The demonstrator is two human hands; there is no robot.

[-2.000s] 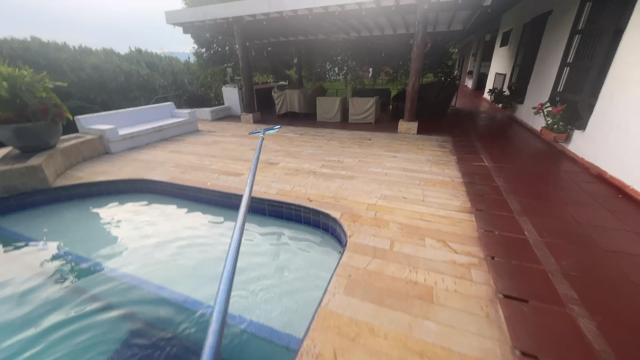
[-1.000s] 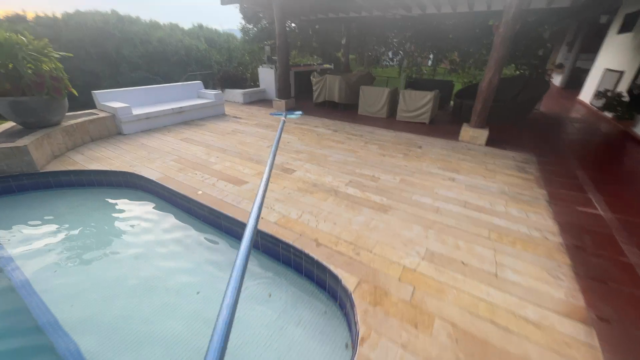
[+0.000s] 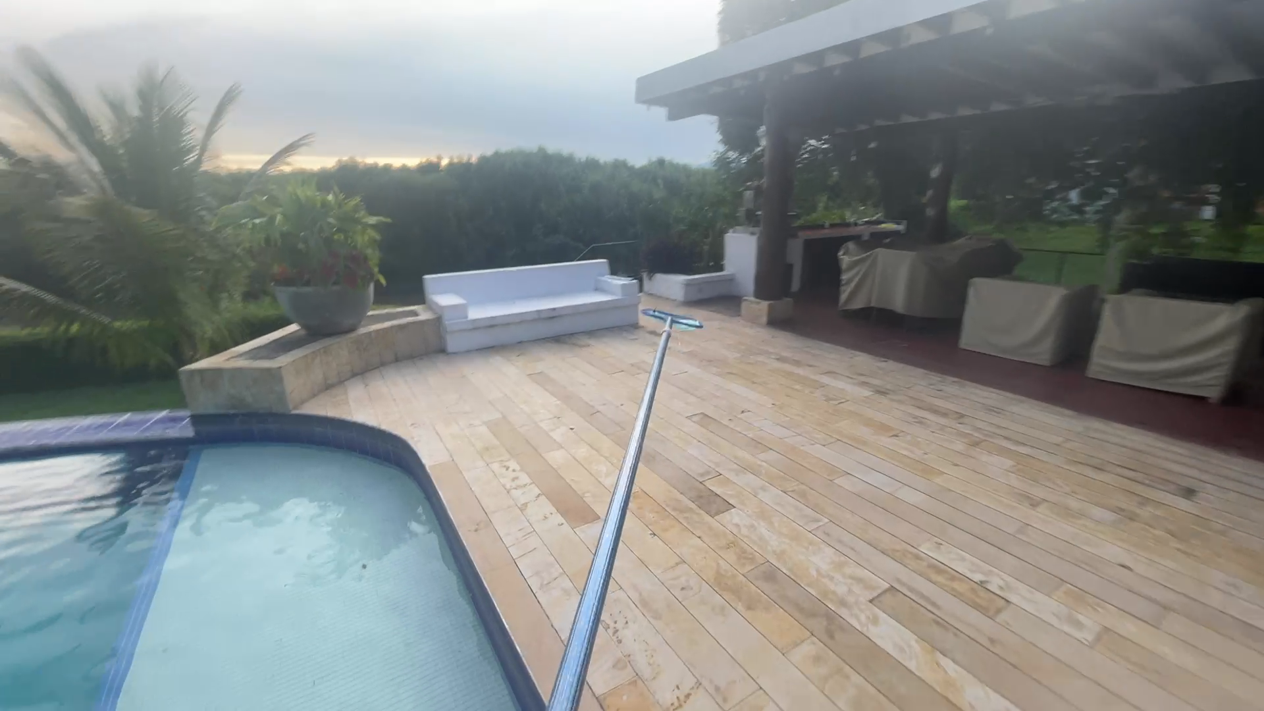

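Note:
A long metal pole (image 3: 617, 504) runs up from the bottom edge of the head view, a little left of the middle, and tilts to the right. At its far end is a flat blue pool-tool head (image 3: 672, 319), seen against the stone paving near the white bench. Whether that head touches the ground I cannot tell. Both my left hand and my right hand are out of the picture, and the near end of the pole is cut off by the bottom edge. The swimming pool (image 3: 326, 583) lies left of the pole.
The pool's curved blue-tiled edge (image 3: 434, 494) borders the stone paving (image 3: 839, 513). Farther back stand a stone planter wall (image 3: 237, 380) with a potted plant (image 3: 326, 304), a white bench (image 3: 543, 314) and a roof post (image 3: 773, 197). Covered furniture (image 3: 1170, 341) is at the right.
The view has swung left and up, bringing in the palm and more sky. The pole still reaches forward over the paving, and its lower end shows farther from the water than before.

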